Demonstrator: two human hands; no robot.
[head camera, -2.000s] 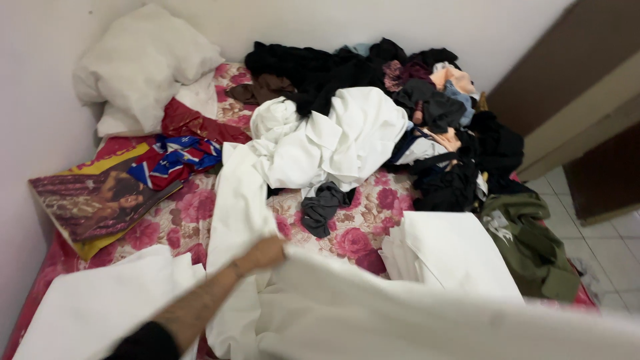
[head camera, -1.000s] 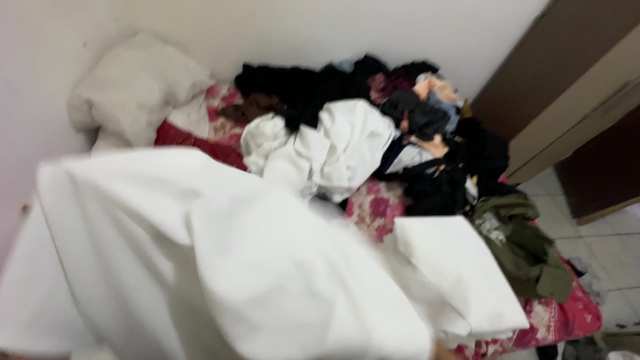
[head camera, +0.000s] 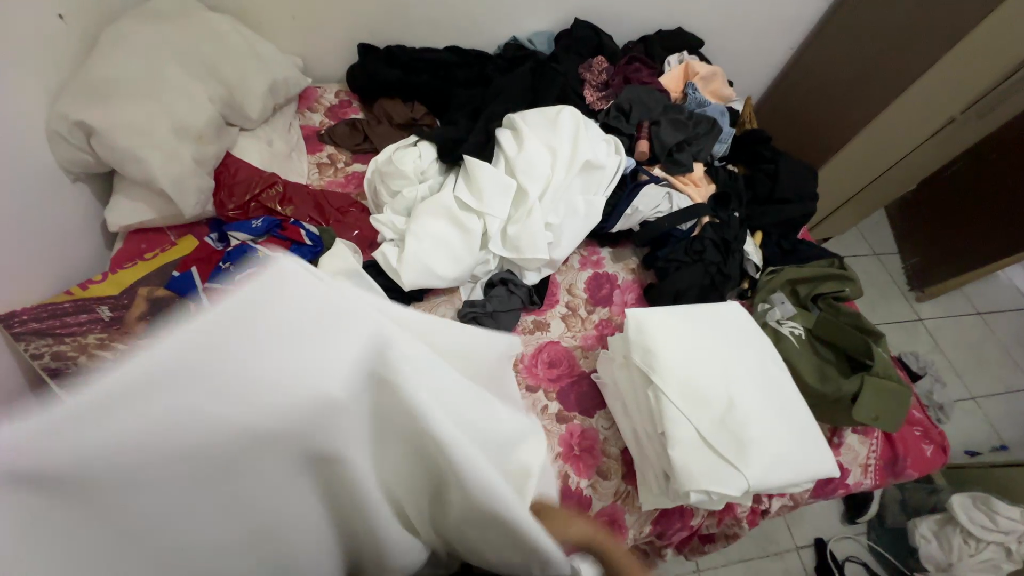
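Observation:
A large white cloth (head camera: 320, 432) is spread in the air across the lower left, blurred by motion. My right hand (head camera: 588, 540) is at its lower right edge, near the bottom of the view; the fingers are partly hidden by the cloth, and the hand seems to hold that edge. My left hand does not show. Right of the cloth, a stack of folded white cloth (head camera: 720, 400) lies on the floral bedspread (head camera: 580, 448). Behind it is a crumpled white cloth (head camera: 552, 192) in a heap.
Dark and mixed clothes (head camera: 680, 128) are piled at the back. A white pillow (head camera: 176, 112) leans in the left corner by a red plastic bag (head camera: 280, 192). An olive garment (head camera: 832, 344) lies at the bed's right edge, above the tiled floor (head camera: 944, 336).
The hand and forearm seen at lower left two seconds ago are out of sight. The white cloth has been raised and swung over the left side, covering the white cloth that lay there.

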